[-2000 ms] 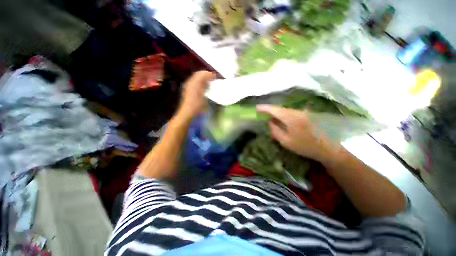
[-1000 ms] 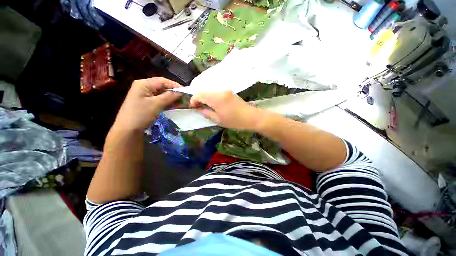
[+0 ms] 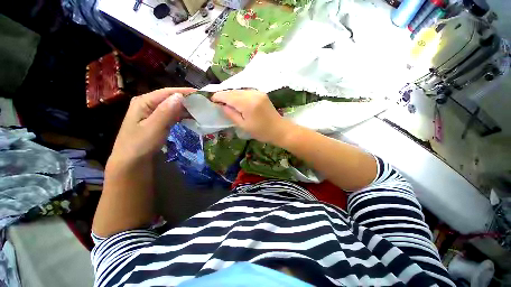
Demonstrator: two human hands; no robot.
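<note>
Green floral fabric (image 3: 246, 35) with a pale white lining (image 3: 314, 67) spreads over the machine table and hangs onto my lap. My left hand (image 3: 148, 120) pinches the edge of the cloth between thumb and fingers. My right hand (image 3: 252, 115) pinches the same edge just to the right, with a small pale flap of cloth hanging between the hands. The cloth runs right towards the needle area of the sewing machine (image 3: 468, 47), where strong glare hides whether it lies under the foot.
Coloured thread cones (image 3: 412, 14) lie behind the machine. Small metal tools (image 3: 193, 26) lie on the table's far left part. A red-brown box-like object (image 3: 104, 80) and heaps of grey cloth (image 3: 36, 168) are at left. Blue patterned cloth (image 3: 187, 151) hangs below my hands.
Both hands have come together on the cloth edge since the oldest frame. Since the later one, my left hand has shifted slightly left and the pale flap is turned differently.
</note>
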